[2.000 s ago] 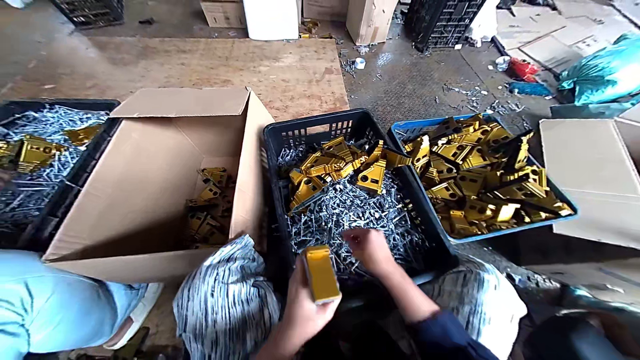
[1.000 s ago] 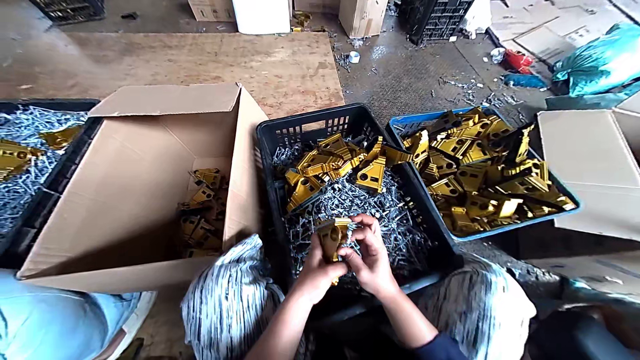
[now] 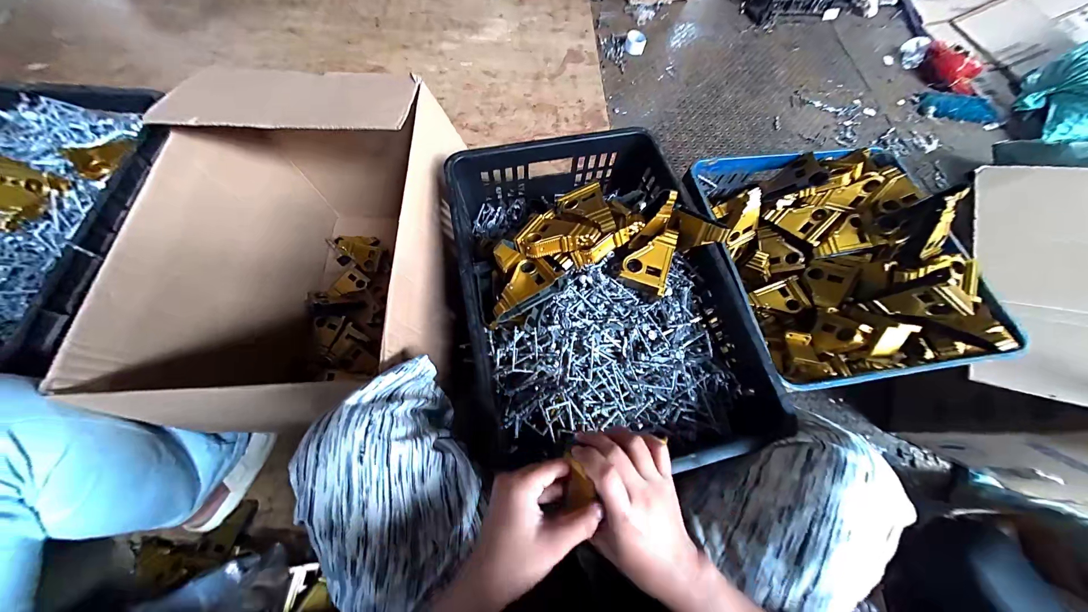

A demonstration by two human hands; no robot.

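Observation:
Near the front edge of a black plastic crate (image 3: 633, 149), my left hand (image 3: 535, 518) and my right hand (image 3: 633, 501) close together around a gold metal bracket (image 3: 580, 482), mostly hidden by the fingers. In the crate lies a heap of silver screws or nails (image 3: 603, 357). Several gold metal brackets (image 3: 586, 225) rest on the far part of that heap. To the right, a blue plastic crate (image 3: 875, 374) is piled with more gold brackets (image 3: 837, 272).
At my left stands an open cardboard box (image 3: 221, 246) with gold brackets (image 3: 348, 297) inside. Beyond it is another crate of fasteners (image 3: 51, 238). A person's leg in light blue trousers (image 3: 102, 476) is at the lower left. A cardboard flap (image 3: 1033, 280) stands at the right.
Two seconds ago my right hand was over the screws, apart from my left hand with the bracket. Both hands are now together on the bracket, lower toward my lap.

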